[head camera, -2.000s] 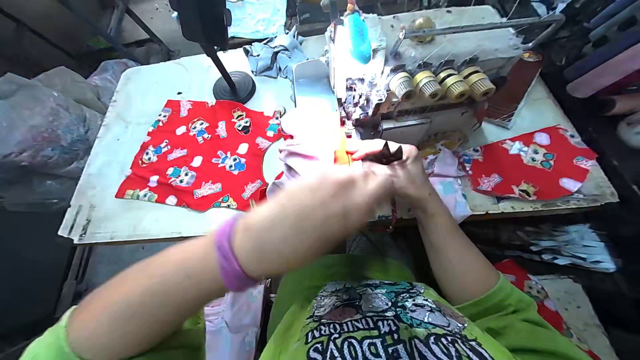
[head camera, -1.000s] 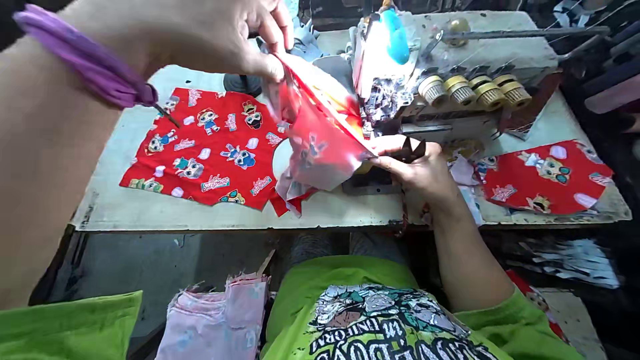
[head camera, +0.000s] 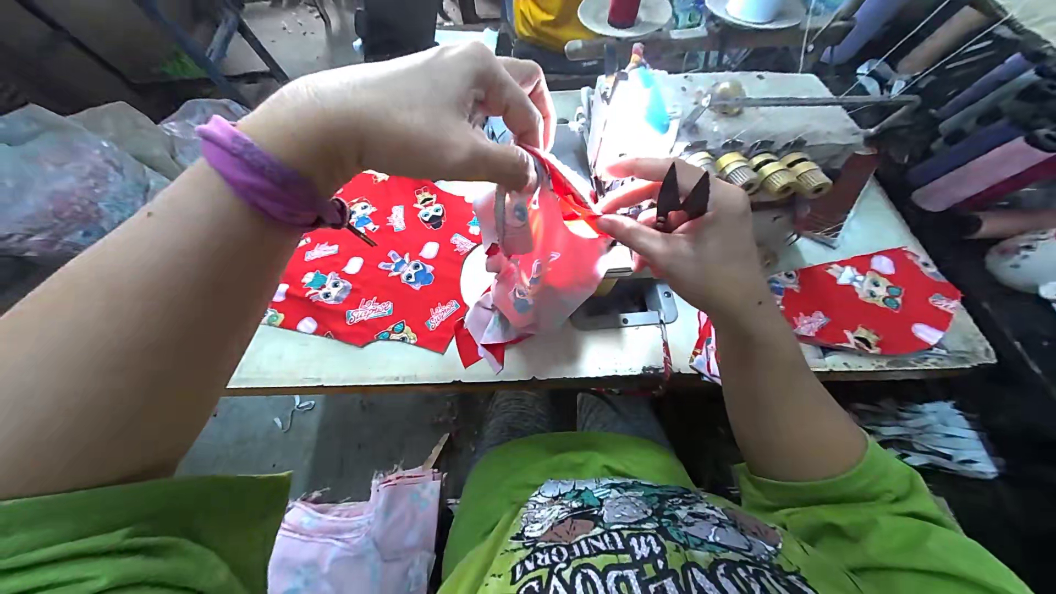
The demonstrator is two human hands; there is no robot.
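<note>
My left hand [head camera: 445,124], with a purple band on the wrist, pinches the upper edge of a red printed fabric piece [head camera: 549,272] that hangs with its pale side showing. The fingertips of my right hand [head camera: 668,214] grip the same edge farther right. Small dark thread snips [head camera: 682,196] also sit in my right hand, blades pointing up and apart. Behind the hands stands an overlock sewing machine [head camera: 763,140] with its lamp lit. A flat red printed fabric panel [head camera: 388,272] lies on the white table to the left, and another red piece [head camera: 874,301] lies at the right.
The front edge of the white table [head camera: 346,375] runs just below the cloth. Pink fabric pieces [head camera: 355,536] hang or lie below it at the left. Plastic bags [head camera: 74,181] fill the far left, and fabric rolls [head camera: 982,169] stand at the right.
Since two seconds ago, when both hands were together by the machine, my left hand has lifted away with the red cloth. Since one second ago it has come lower and nearer my right hand.
</note>
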